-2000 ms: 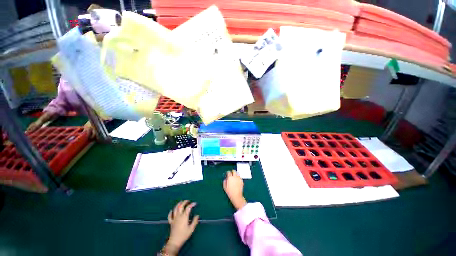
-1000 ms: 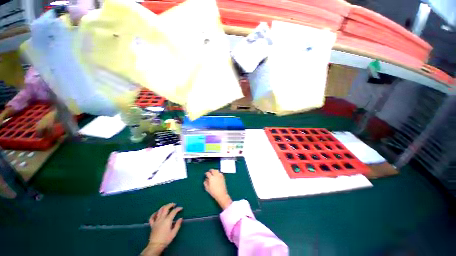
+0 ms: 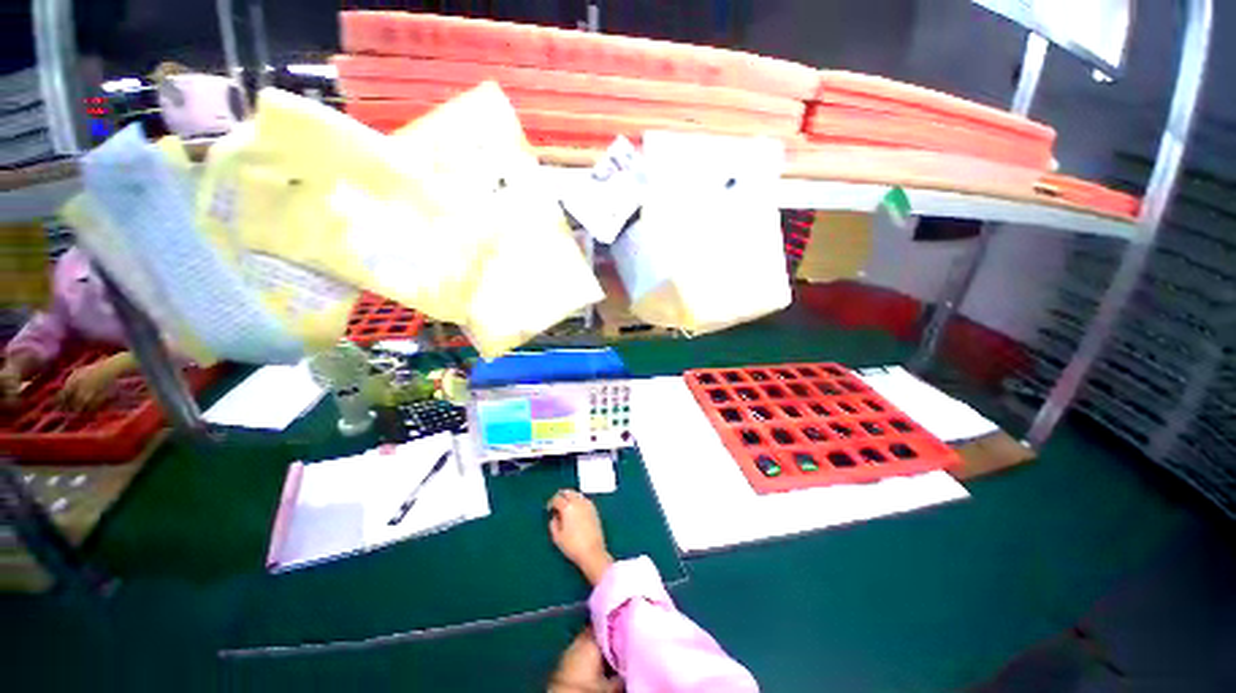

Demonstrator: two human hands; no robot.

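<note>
My right hand [image 3: 579, 531], in a pink sleeve, rests on the dark green mat [image 3: 393, 596] in front of the test instrument [image 3: 549, 417]. Its fingers are curled down and any held object is hidden. My left hand [image 3: 583, 663] is at the bottom edge beside my right sleeve, partly covered and cut off, its fingers not visible. A small white card [image 3: 596, 473] lies between the instrument and my right hand. The instrument's screen is lit blue, purple and yellow.
A red compartment tray [image 3: 830, 474] with small black units lies on a white sheet [image 3: 732, 525] at right. An open notebook [image 3: 332, 512] with a pen [image 3: 420, 489] lies at left. Papers [image 3: 718, 224] hang from the shelf. Another person's hands [image 3: 95, 382] are over a red tray at far left.
My left hand has moved from the mat's front edge rightward to beside my right sleeve and is now mostly hidden. My right hand stays in front of the instrument. The camera view has shifted.
</note>
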